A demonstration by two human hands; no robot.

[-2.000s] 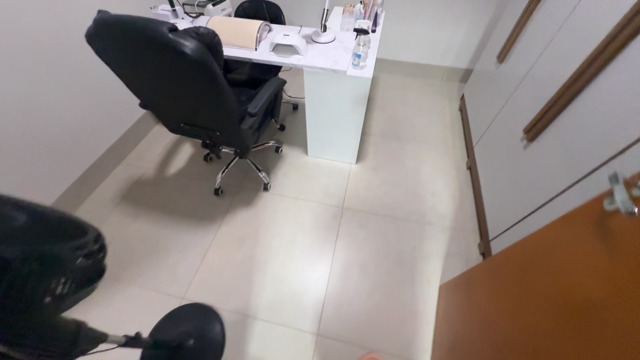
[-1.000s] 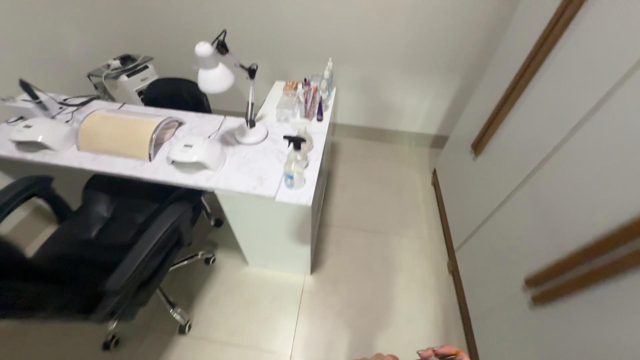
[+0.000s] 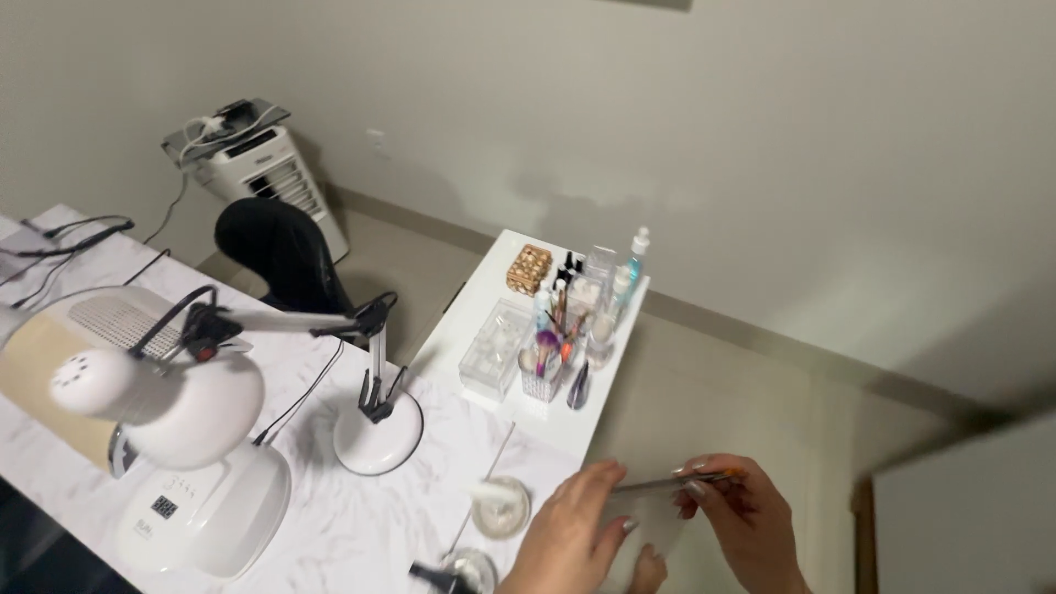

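Observation:
In front of me, over the floor by the desk's right edge, both hands are raised. My right hand point(image 3: 738, 516) grips a thin, brush-like tool point(image 3: 660, 484) near its orange end. The tool's other end reaches my left hand point(image 3: 577, 524), whose thumb is apart from its fingers; whether it grips the tool is unclear. Left of my left hand, a round glass jar point(image 3: 501, 507) stands on the marbled desktop point(image 3: 330, 528). Farther back are a white holder with makeup brushes point(image 3: 542, 381), a clear plastic box point(image 3: 495, 351) and a pump bottle with blue liquid point(image 3: 637, 256).
A white desk lamp point(image 3: 194, 404) leans over a white nail lamp point(image 3: 206, 511) at left. A black chair point(image 3: 276, 247) and a white portable air cooler point(image 3: 285, 177) stand behind the desk. A pale cabinet panel point(image 3: 965, 503) is at lower right. Part of a foot point(image 3: 648, 569) shows below my hands.
The view has moved much closer to the desk. My hands, barely visible at the bottom edge one second ago, now show fully with the thin tool.

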